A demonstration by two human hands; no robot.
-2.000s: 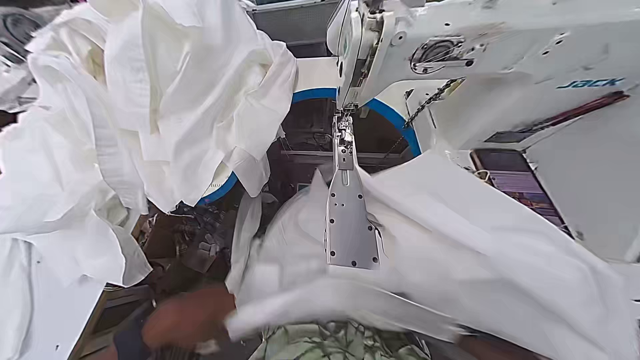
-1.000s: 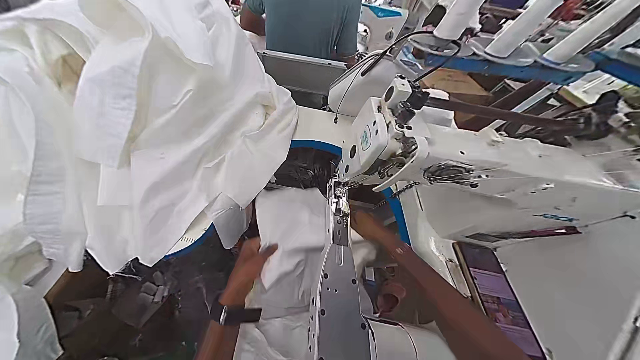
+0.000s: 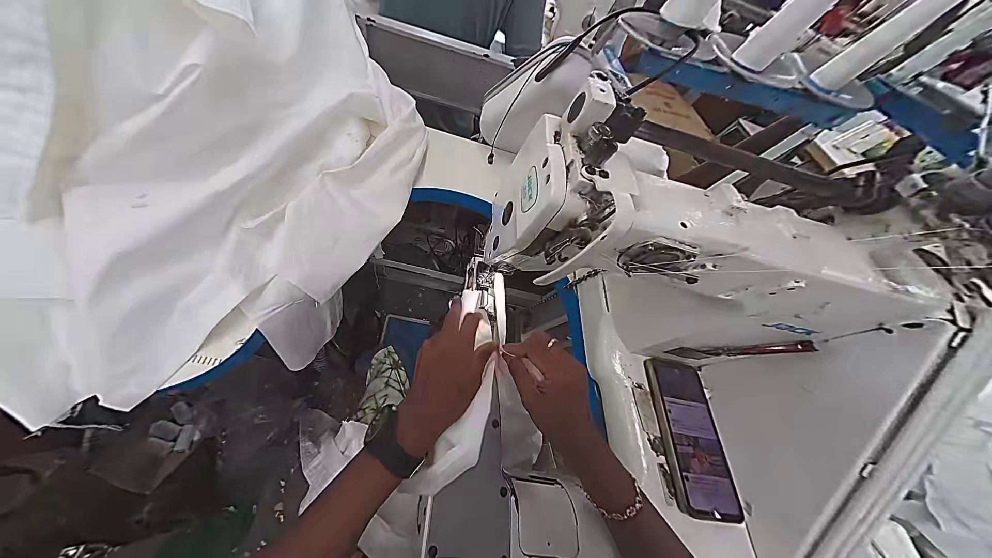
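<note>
A white Jack sewing machine point(image 3: 535, 194) stands with its needle and presser foot above a narrow metal arm point(image 3: 465, 519). White fabric point(image 3: 465, 449) drapes over that arm, its upper end at the presser foot. My left hand point(image 3: 449, 372), with a dark band at the wrist, presses and grips the fabric just below the foot. To its right, my right hand point(image 3: 546, 380) pinches the fabric's edge between thumb and fingers. The two hands nearly meet over the arm. Fabric and fingers hide part of the arm's surface.
A large heap of white cloth point(image 3: 194, 178) fills the left side. A phone point(image 3: 694, 442) with a lit screen lies at right on the machine's base. Thread cones point(image 3: 783, 31) stand on a blue rack at upper right. Behind the machine, part of another person point(image 3: 449, 19) shows.
The fabric was spread wide across the arm, then hung lower beside it; now it is gathered at the presser foot. Both hands have come together below the foot.
</note>
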